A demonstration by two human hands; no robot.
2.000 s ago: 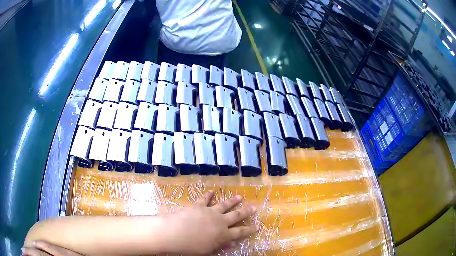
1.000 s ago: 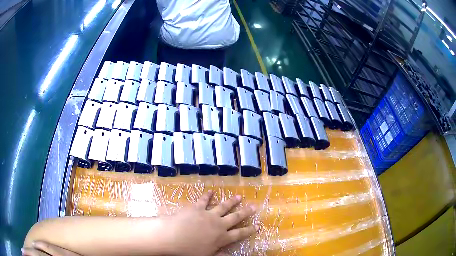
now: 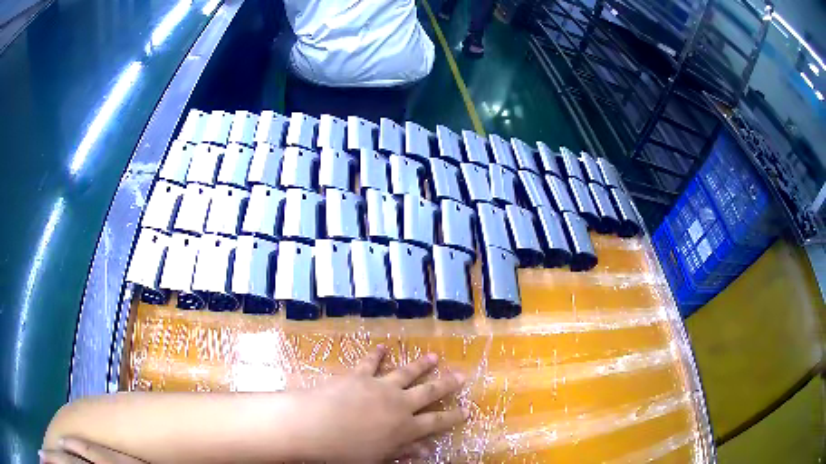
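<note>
Several slanted rows of silver housings [image 3: 453, 275] with black lower ends stand close together on the film-covered orange board [image 3: 598, 353]. The front row ends near the middle; the rows behind reach further right. My left hand [image 3: 389, 406] lies flat on the board in front of the rows, fingers apart and pointing right, holding nothing and touching no housing. Its forearm comes in from the lower left. At the lower left edge a small, cut-off bit of skin, perhaps fingers of my right hand [image 3: 77, 450], shows by the forearm; its state cannot be told.
A grey rail [image 3: 113, 263] and glossy dark green conveyor [image 3: 54, 181] are at left. A blue crate [image 3: 715, 217], yellow block [image 3: 761, 335] and dark rack [image 3: 670, 100] are at right. A person in light clothing [image 3: 362, 45] is beyond the rows; another person's legs and feet [image 3: 474, 41] show behind.
Another person's legs and feet have appeared at the top, beyond the person in light clothing, who has shifted slightly up in the view. My left hand and the housings have not visibly moved.
</note>
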